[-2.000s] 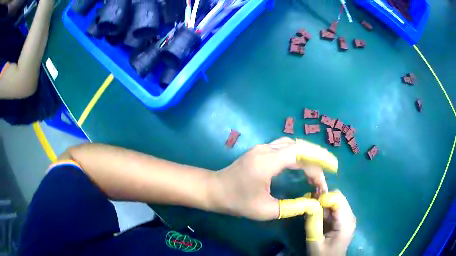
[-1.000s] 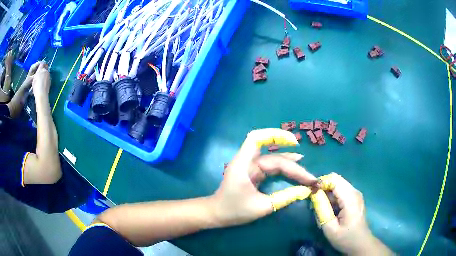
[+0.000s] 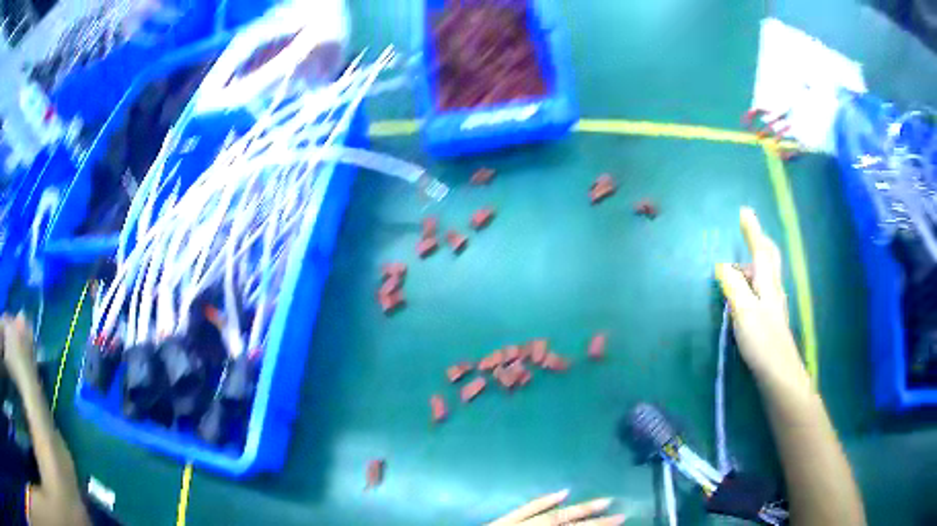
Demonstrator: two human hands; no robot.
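My right hand [image 3: 762, 313] is at the right, blurred, with yellow finger cots on thumb and forefinger. Thumb and fingers pinch the end of a grey-white cable [image 3: 722, 396]; a small brown-red spot shows between the fingertips, too blurred to name surely. The cable runs down to a black part [image 3: 742, 495] of the harness, beside a ribbed black connector [image 3: 652, 429]. My left hand [image 3: 560, 512] is cut off by the bottom edge; only spread fingers show, with nothing seen in them. Loose brown-red connector housings [image 3: 511, 368] lie in the middle of the green bench.
A blue bin [image 3: 269, 416] of harnesses stands left, white cables overhanging it. A small blue bin [image 3: 498, 139] of housings is at the back. A paper sheet [image 3: 807, 77], orange-red handles [image 3: 769, 127] and another blue bin [image 3: 882, 354] are at right. Another person's arm [image 3: 46, 431] is at far left.
The view has shifted. My hands, together before, are now apart: the right has moved away to the right with the cable, the left down to the bottom edge. The harness connector shows more fully.
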